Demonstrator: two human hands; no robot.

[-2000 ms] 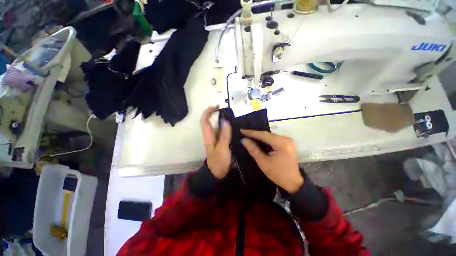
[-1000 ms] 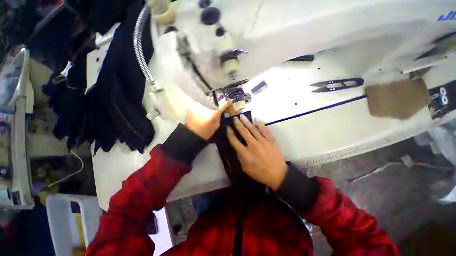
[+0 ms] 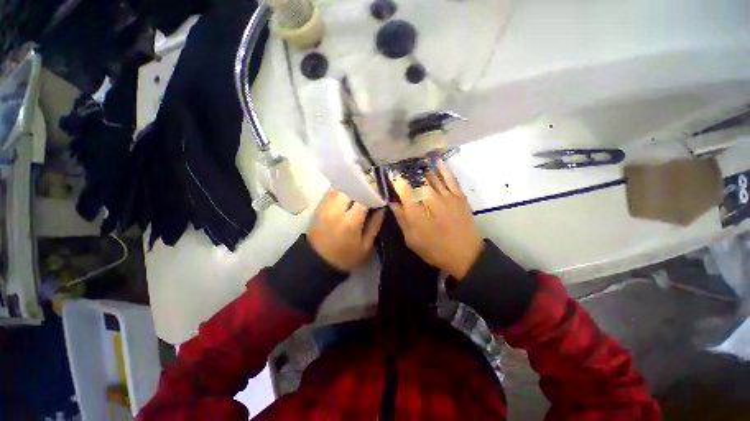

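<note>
A black fabric piece [image 3: 405, 267] runs from my lap up to the needle area of the white sewing machine [image 3: 526, 62]. My left hand [image 3: 344, 229] pinches its left edge just in front of the machine head. My right hand [image 3: 436, 220] lies on the fabric with fingers spread, fingertips close to the presser foot [image 3: 418, 170]. The fingers and machine head hide the needle and the fabric's far end.
A fanned bundle of cut pieces [image 3: 197, 140] lies at left. A gooseneck lamp [image 3: 284, 185] stands left of the needle. Thread snips [image 3: 580, 158] and a brown card patch [image 3: 674, 189] lie at right. A white bin [image 3: 107, 353] is at lower left.
The fabric has moved from in front of the machine up to the needle area, and both hands went forward with it. The view has moved closer to the machine head.
</note>
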